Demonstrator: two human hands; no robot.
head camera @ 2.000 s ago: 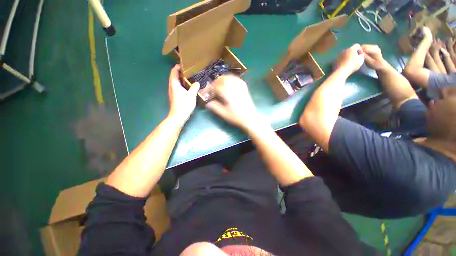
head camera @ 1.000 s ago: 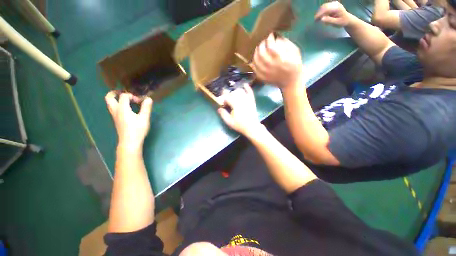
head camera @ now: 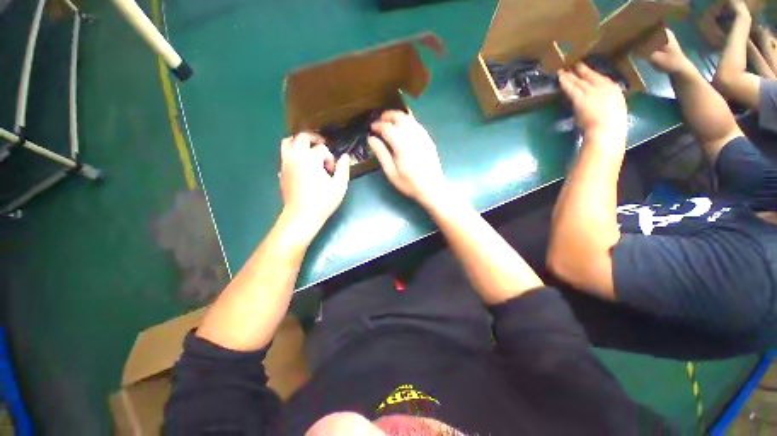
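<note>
A small brown mailer box (head camera: 336,89) stands open on the green bench in front of me, its lid raised at the back. A black cable bundle (head camera: 351,140) lies inside it. My left hand (head camera: 311,174) is at the box's front left corner, its fingers bent over the edge. My right hand (head camera: 407,155) is at the right side, its fingertips over the cables and the rim. The fingers hide parts of the box's front and sides. Whether either hand grips the box or the cables is hard to tell.
A second open mailer box (head camera: 518,81) with dark contents stands further right, beside another open one. A neighbouring person's hand (head camera: 596,102) reaches there. An open supply carton (head camera: 158,362) is low at my left. A pale pipe end (head camera: 175,64) juts in beyond the bench's left edge.
One second ago my right hand was at another box; that box now stands further right, apart from my hands. Both my hands are now at the left box, which appears nearer the view's middle.
</note>
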